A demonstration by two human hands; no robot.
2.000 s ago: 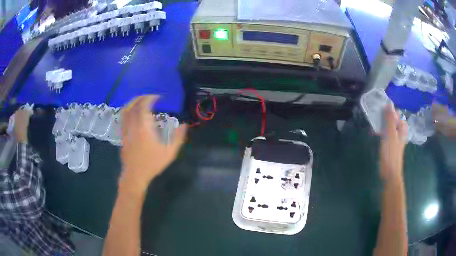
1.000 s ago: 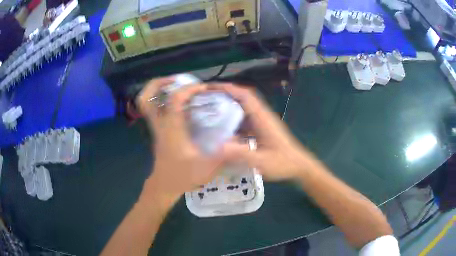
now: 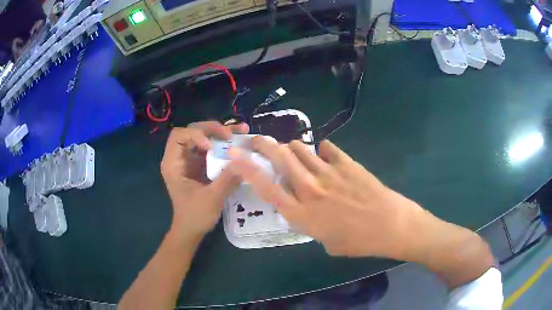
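Note:
A white plug adapter (image 3: 219, 158) is held above the white power strip (image 3: 260, 241), which lies flat on the green bench. My left hand (image 3: 192, 163) grips the adapter from its left side. My right hand (image 3: 315, 194) lies over the adapter's right part, its fingers blurred and bent around it. The hands hide much of the adapter and the strip's right half. A black patch (image 3: 281, 126) covers the strip's far end. Whether more than one adapter is held cannot be told.
The tester (image 3: 175, 23) stands at the back with its green lamp lit. A red lead (image 3: 227, 74), a USB plug (image 3: 276, 95) and a black cable (image 3: 357, 91) lie behind the strip. Several adapters (image 3: 72, 166) stand left, three (image 3: 451, 53) far right. More line the blue mat (image 3: 103, 100).
The view has shifted. My hands hold the adapter lower in view and nearer the strip; my right hand now lies flatter across it. The USB plug and red lead have come into sight.

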